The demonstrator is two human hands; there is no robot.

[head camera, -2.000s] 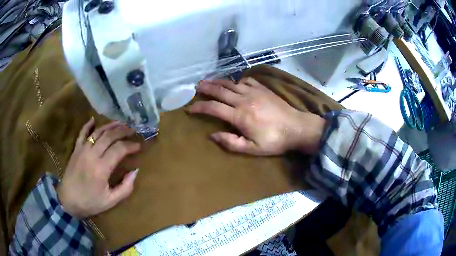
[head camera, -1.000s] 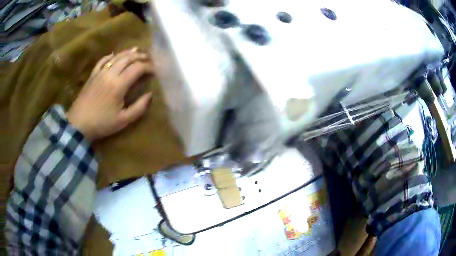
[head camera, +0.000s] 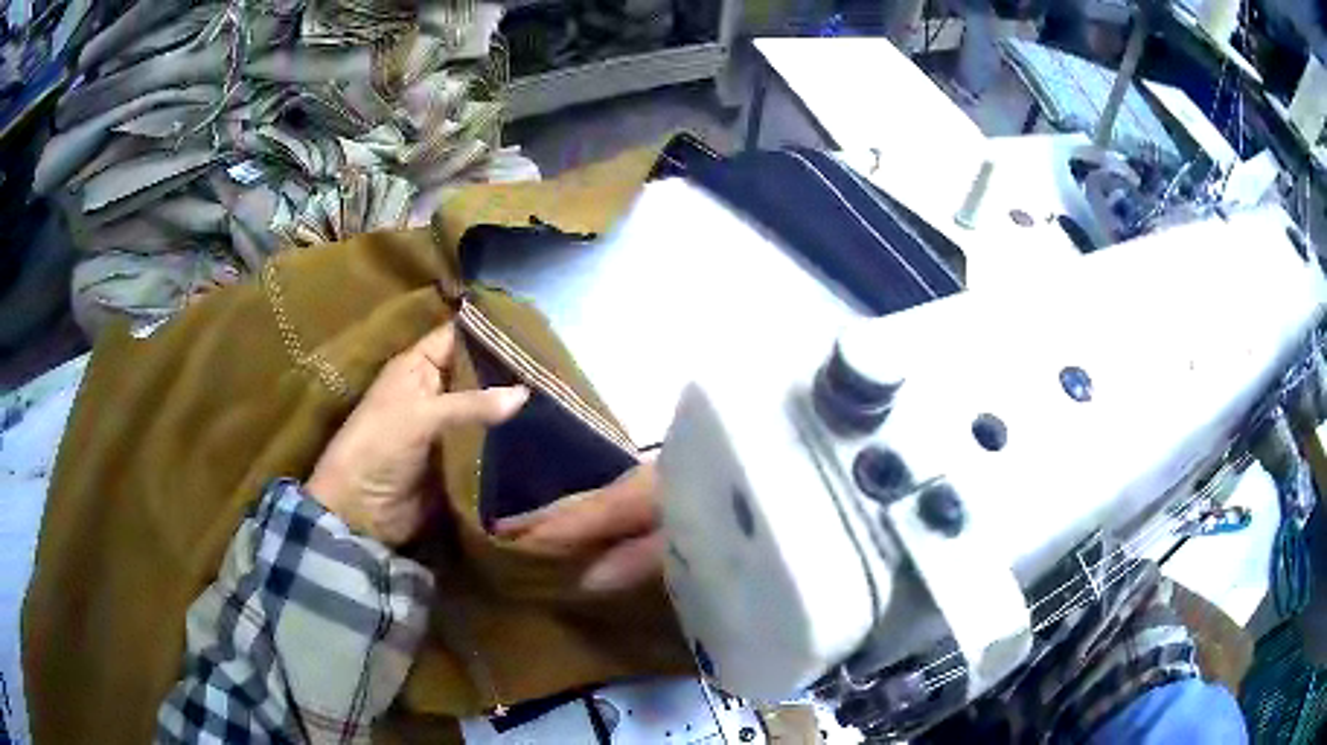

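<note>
The mustard-brown garment (head camera: 189, 480) lies over the table left of and behind the sewing machine head (head camera: 771, 553). It is opened at a stitched edge (head camera: 539, 367), showing navy-black cloth (head camera: 546, 459) inside. My left hand (head camera: 390, 451) holds the brown cloth at the left side of this opening, thumb on top. My right hand (head camera: 590, 527) is partly hidden behind the machine head; its visible fingers are at the lower edge of the dark cloth, holding it. The presser foot is hidden. More dark cloth with pale double stitching (head camera: 830, 218) lies behind the machine.
Heaps of grey-olive cut pieces (head camera: 291, 160) stand behind at the left. White tables (head camera: 859, 109) stand at the back. White threads run under the machine arm. Snips (head camera: 1215, 518) and teal-handled scissors (head camera: 1289, 560) lie at the right.
The view has tilted up. The garment has moved from under the needle area to behind and left of the machine head, and is opened. My right hand has moved left behind the head.
</note>
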